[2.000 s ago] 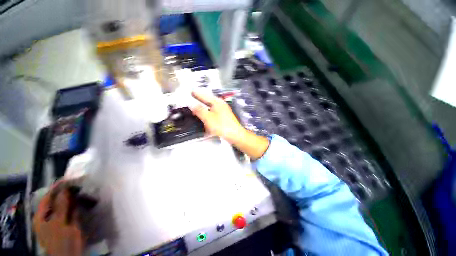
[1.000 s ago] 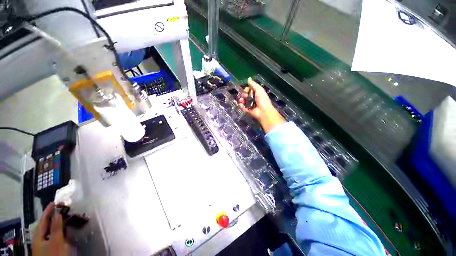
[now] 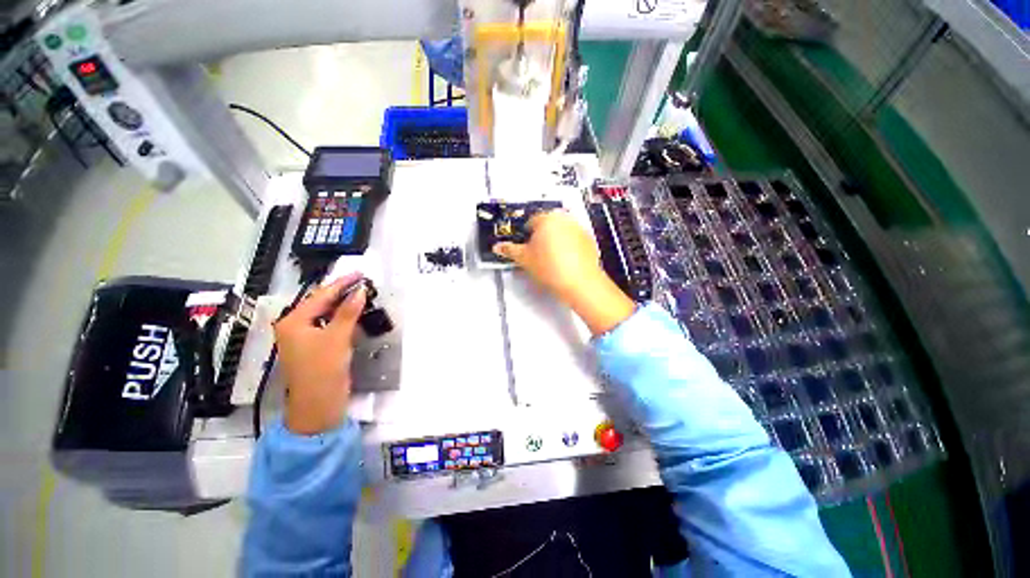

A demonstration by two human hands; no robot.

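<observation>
My right hand [image 3: 550,255] is over the black fixture [image 3: 490,239] on the white machine bed, its fingertips at a small part with gold details [image 3: 511,227] there. Whether the fingers grip the part is hard to tell. My left hand [image 3: 320,339] holds a small black assembly [image 3: 374,320] between thumb and fingers, above a grey metal plate [image 3: 381,367]. A small pile of dark parts [image 3: 442,259] lies on the bed left of the fixture. The white machine head [image 3: 518,119] with its yellow bracket stands just behind the fixture.
A teach pendant [image 3: 342,201] lies at the bed's back left, a black PUSH bin [image 3: 127,381] far left. A cable chain [image 3: 625,248] and clear blister tray [image 3: 797,327] are at right. The front edge has a control panel [image 3: 443,454] and red emergency stop [image 3: 609,437].
My right hand has moved left from above the blister tray to the fixture. The view has turned left, now showing the PUSH bin and the control panel. My left hand still holds a black assembly.
</observation>
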